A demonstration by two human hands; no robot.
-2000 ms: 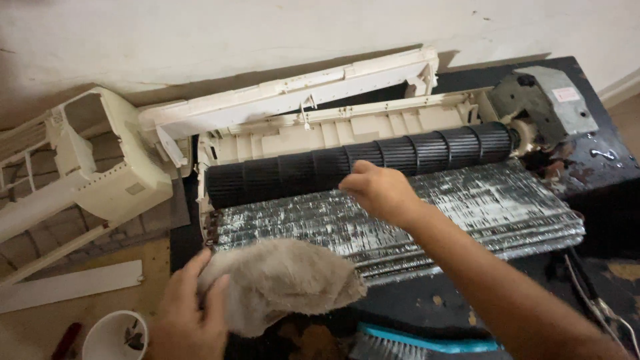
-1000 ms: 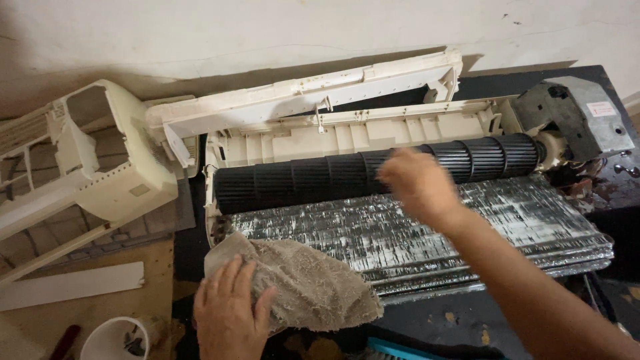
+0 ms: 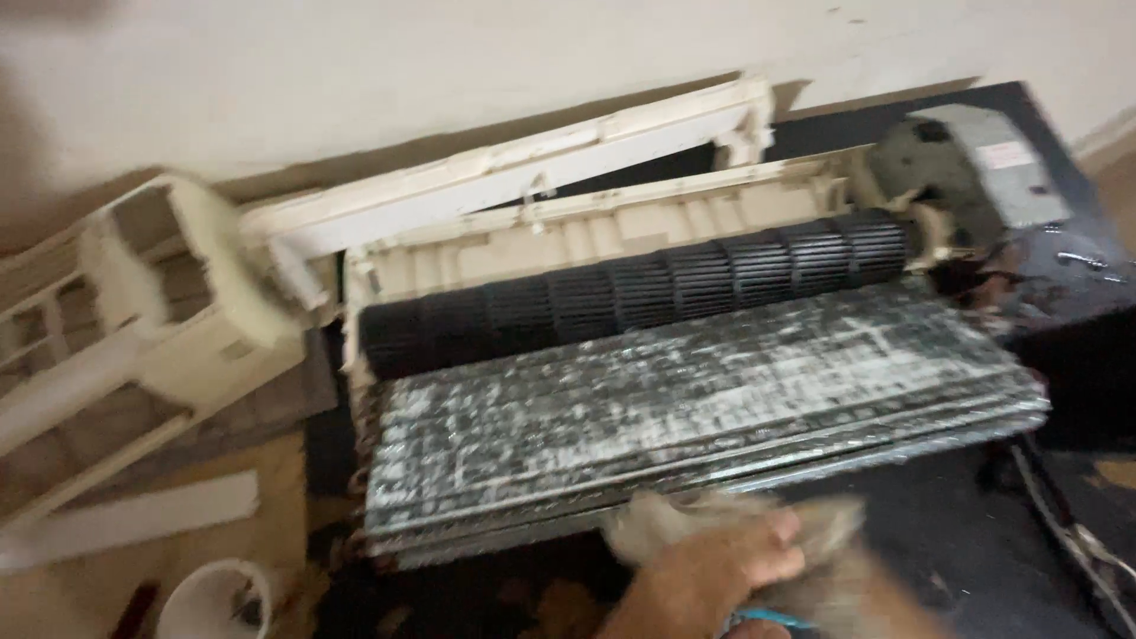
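Observation:
At the bottom, below the finned metal coil (image 3: 692, 390), my left hand (image 3: 719, 568) grips a crumpled beige cloth (image 3: 666, 524). Motion blurs both. My right hand (image 3: 887, 603) is a smear at the cloth's right side; its fingers are not distinct. A black cylindrical blower fan (image 3: 639, 288) lies along the back edge of the coil, inside the cream plastic base (image 3: 497, 257) of an air conditioner. A grey motor housing (image 3: 967, 169) sits at the fan's right end. Part of a blue-edged brush (image 3: 772, 617) shows beneath the hands.
A long cream plastic frame (image 3: 524, 160) leans behind the base, near the wall. The cream outer casing (image 3: 222, 328) lies at left, above a white strip (image 3: 160, 515) and a white cup (image 3: 217, 603). Cables (image 3: 1056, 515) lie on the dark table at right.
The cloth, earlier over the coil's front left corner, is now below its front edge at centre. My left hand has moved right with it. My right hand has left the fan and come down.

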